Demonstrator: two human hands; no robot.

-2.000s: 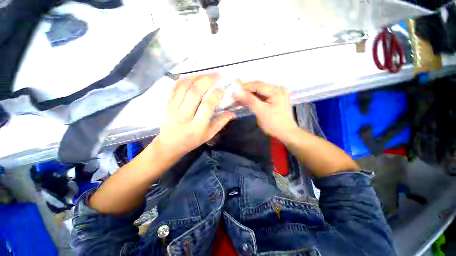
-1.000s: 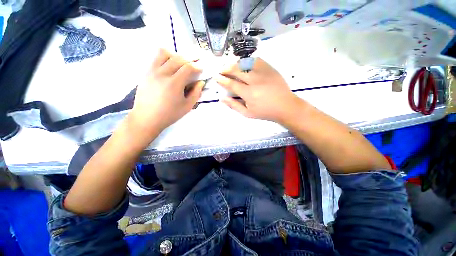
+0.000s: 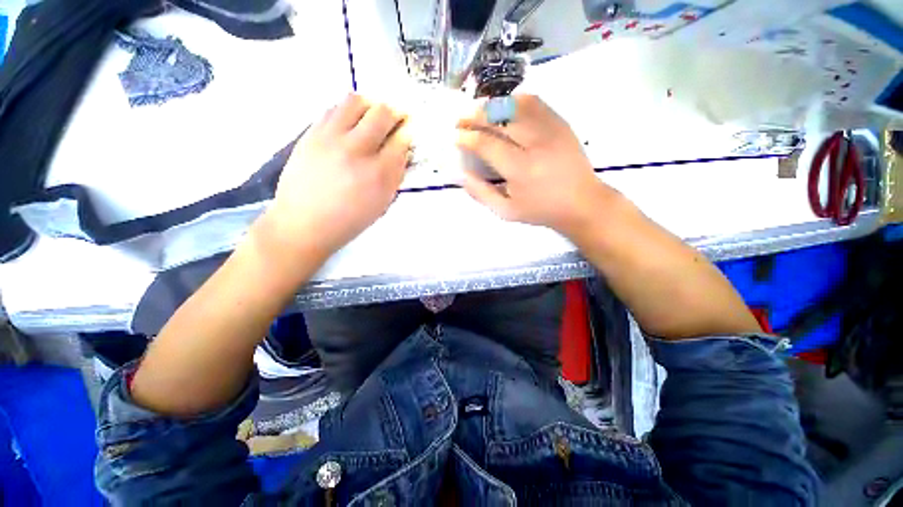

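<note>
My left hand (image 3: 342, 173) lies palm down on the white table just left of the needle area, fingertips together near the machine's presser foot (image 3: 426, 64). My right hand (image 3: 530, 163) is opposite, fingers bent inward beside the tension dial (image 3: 498, 74). The spot between the fingertips is washed out by glare, so what the fingers touch cannot be told. A dark curved strip with a light grey strip (image 3: 203, 235) runs from the table's left side to under my left hand and forearm. The white sewing machine head (image 3: 733, 59) is at the upper right.
A frayed denim scrap (image 3: 163, 71) lies at the upper left, beside dark cloth (image 3: 59, 79). Red-handled scissors (image 3: 837, 178) lie at the right table edge near a yellow-tan roll (image 3: 893, 178). Blue bins (image 3: 50, 431) stand below. The worn grey table edge (image 3: 446, 285) crosses above my lap.
From two seconds ago, both hands moved from the table's front edge up to the needle area. Over the last second they shifted only slightly, the right hand a little rightward.
</note>
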